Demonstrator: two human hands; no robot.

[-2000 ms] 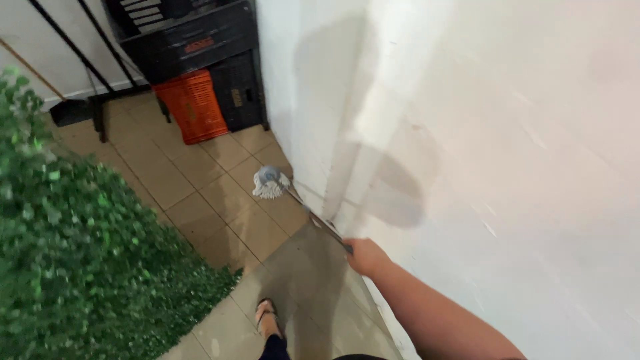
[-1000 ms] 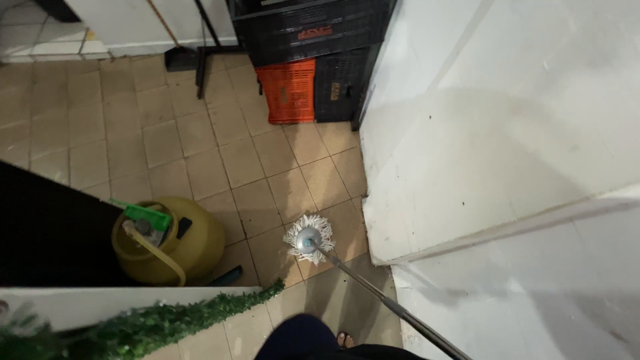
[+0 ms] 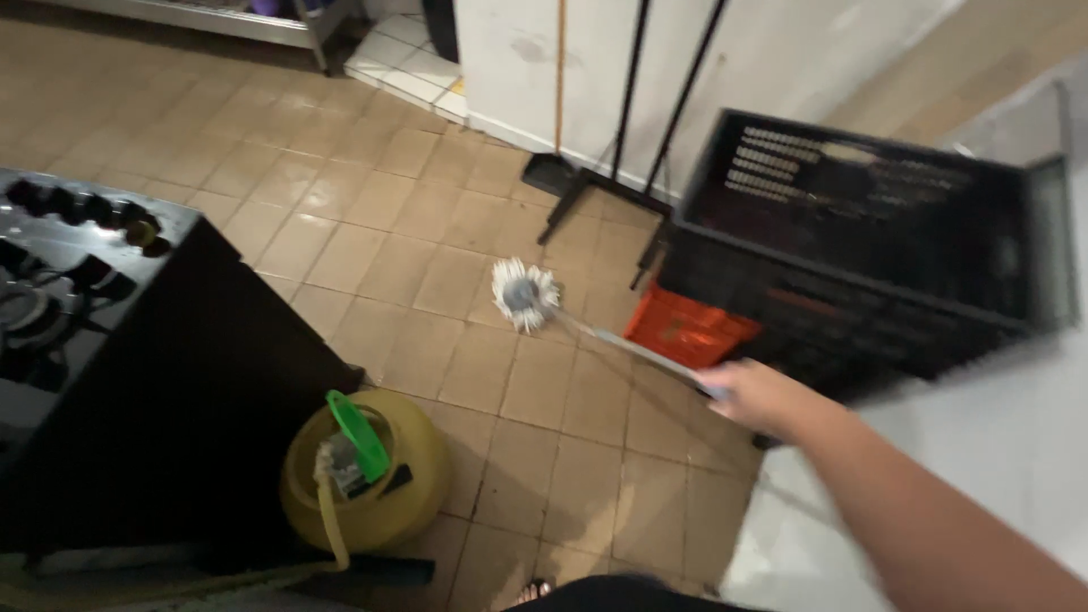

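Observation:
My right hand [image 3: 748, 395] is closed around the metal handle of a mop [image 3: 650, 355], at the right of the head view. The handle runs up and left to a round grey mop head with white strands [image 3: 524, 295], which rests on or just above the tiled floor [image 3: 544, 378]. A black crate [image 3: 850, 229] stands beyond my hand, and an orange crate [image 3: 688, 327] lies low beside the mop handle. My left hand is out of view.
A yellow gas cylinder [image 3: 421, 476] with a hose and green piece stands beside a stove [image 3: 208, 340] at left. A long-handled dustpan [image 3: 548, 172] and a black-legged frame [image 3: 603, 183] are near the back wall. A metal shelf [image 3: 246, 27] is at upper left.
The view has shifted widely, bringing the stove into sight. The mop head has moved farther out across the floor, toward the dustpan. My right hand, unseen one second ago, is visible again.

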